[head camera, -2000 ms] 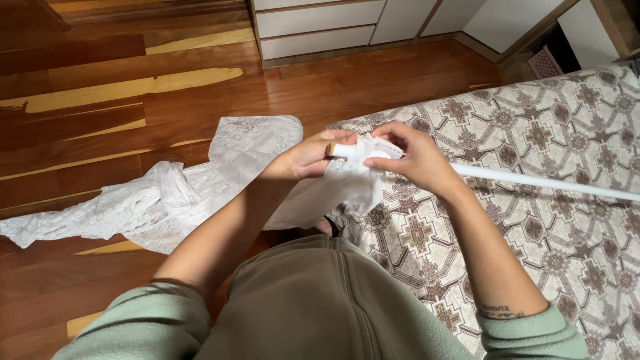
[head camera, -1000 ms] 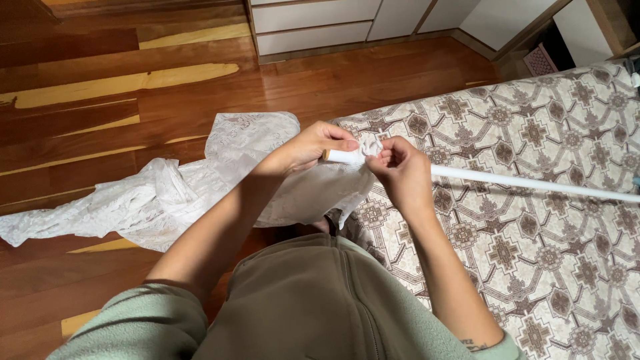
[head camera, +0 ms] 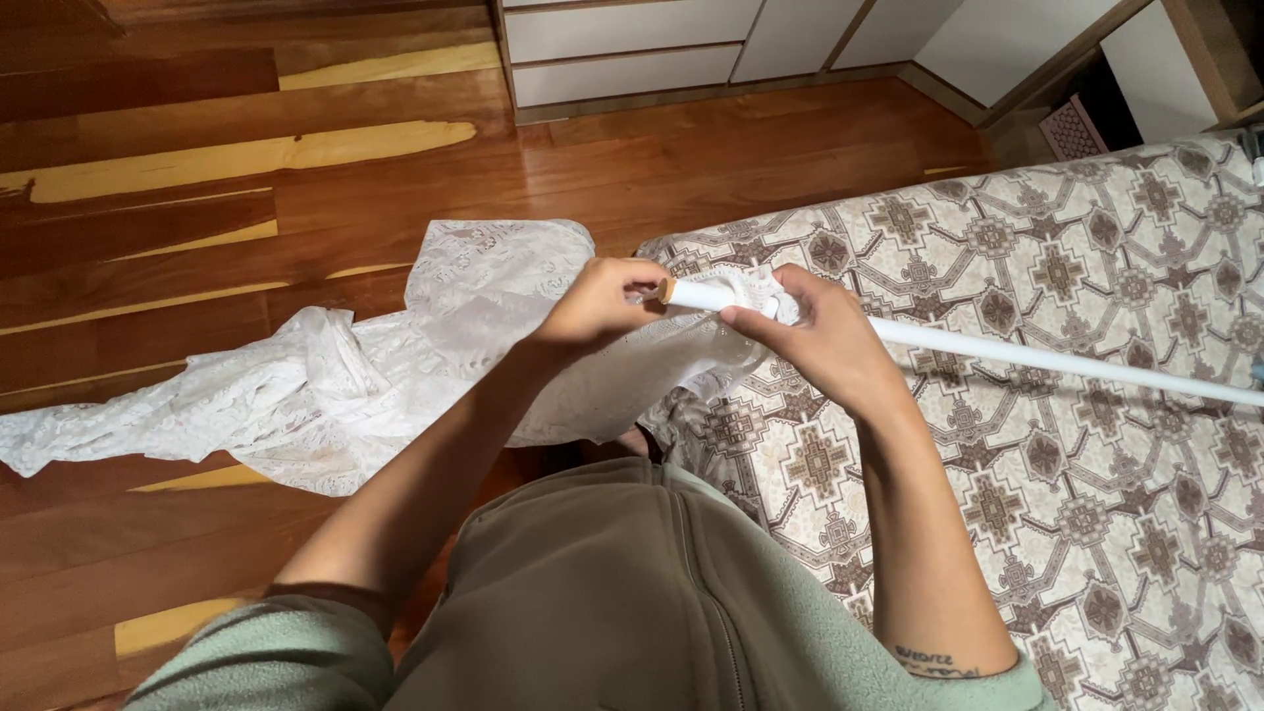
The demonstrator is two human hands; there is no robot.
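A white curtain rod [head camera: 997, 348] slants across the patterned bed, its open-looking tan end toward my left hand [head camera: 602, 304]. The fingers of that hand are at the rod's end, beside the bunched fabric. My right hand [head camera: 828, 331] pinches the gathered edge of a white lace curtain [head camera: 474, 346] around the rod, a short way from the end. From there the lace hangs down between my forearms and trails over the wooden floor to the left. My right palm hides part of the rod.
A bed or mattress with a brown and cream geometric cover [head camera: 1047, 494] fills the right side. White drawers [head camera: 632, 74] with wood trim stand at the back. A pink perforated basket [head camera: 1071, 128] sits in a shelf opening at upper right. Wooden floorboards [head camera: 197, 247] lie at left.
My right hand has shifted along the rod, away from its end, compared with one second ago. More of the white end shows bare between my hands than two seconds ago.
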